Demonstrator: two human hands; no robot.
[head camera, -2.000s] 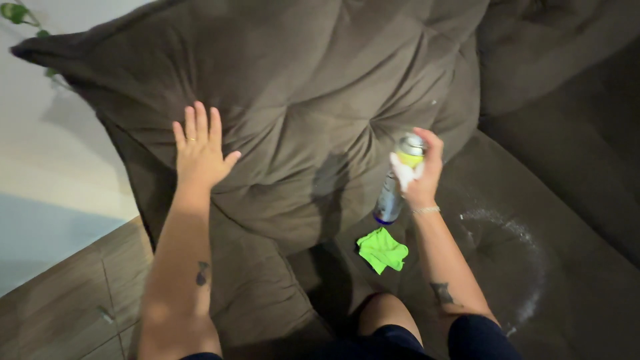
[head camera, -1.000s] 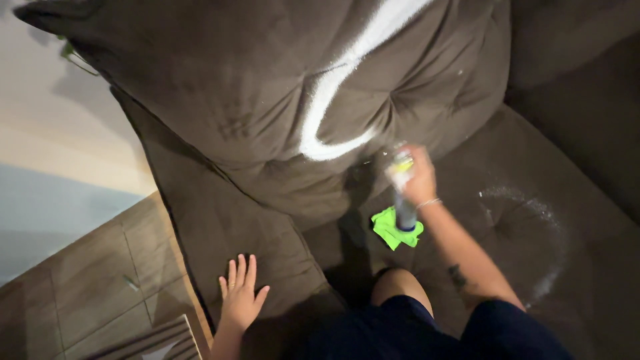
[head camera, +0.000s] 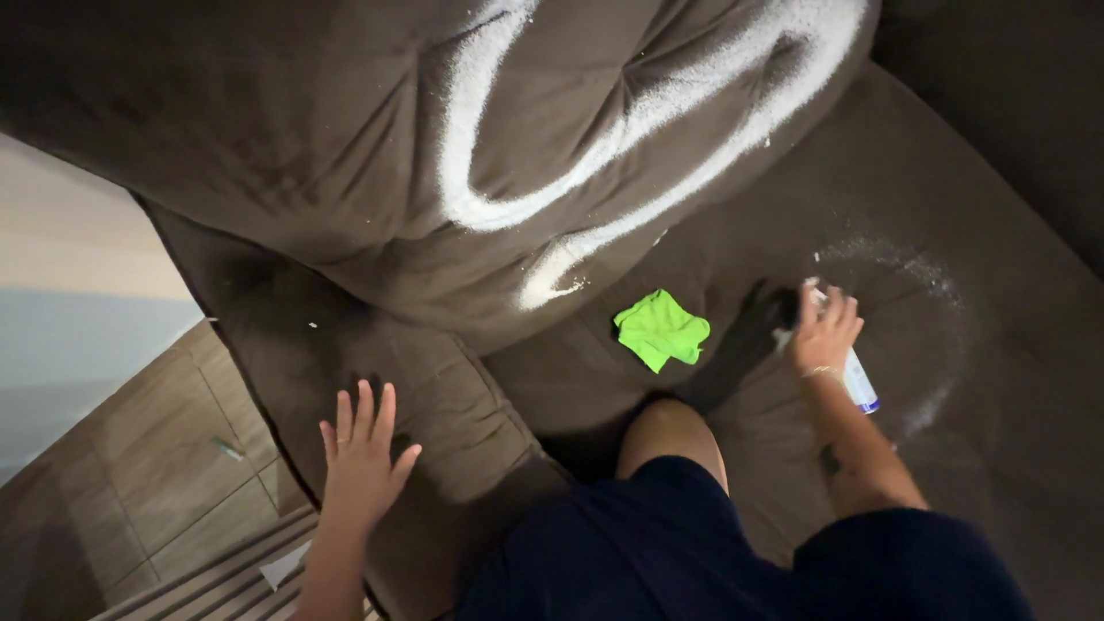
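White foam (head camera: 466, 164) lies in a looping band across the brown tufted back cushion (head camera: 345, 103) of a sofa. My right hand (head camera: 826, 332) is closed around an aerosol can (head camera: 860, 384), held low over the seat; its upper part is mostly hidden by the fingers. Left of that hand, a crumpled bright green cloth (head camera: 662, 331) rests on the seat cushion. My left hand (head camera: 366, 444) is empty, fingers spread, at the sofa's armrest (head camera: 431, 405); whether the palm touches it I cannot tell.
A faint whitish curved mark (head camera: 944, 285) shows on the seat at the right. My bare knee (head camera: 677, 431) is at the sofa's front. At lower left are a tiled floor (head camera: 164, 431) and a slatted surface (head camera: 233, 573) with a white scrap on it. A pale wall (head camera: 78, 302) stands at left.
Foam has appeared on the back cushion, bare two seconds ago, and the band has grown. My left hand has left that cushion for the armrest. My right hand with the can has moved right, away from the cloth.
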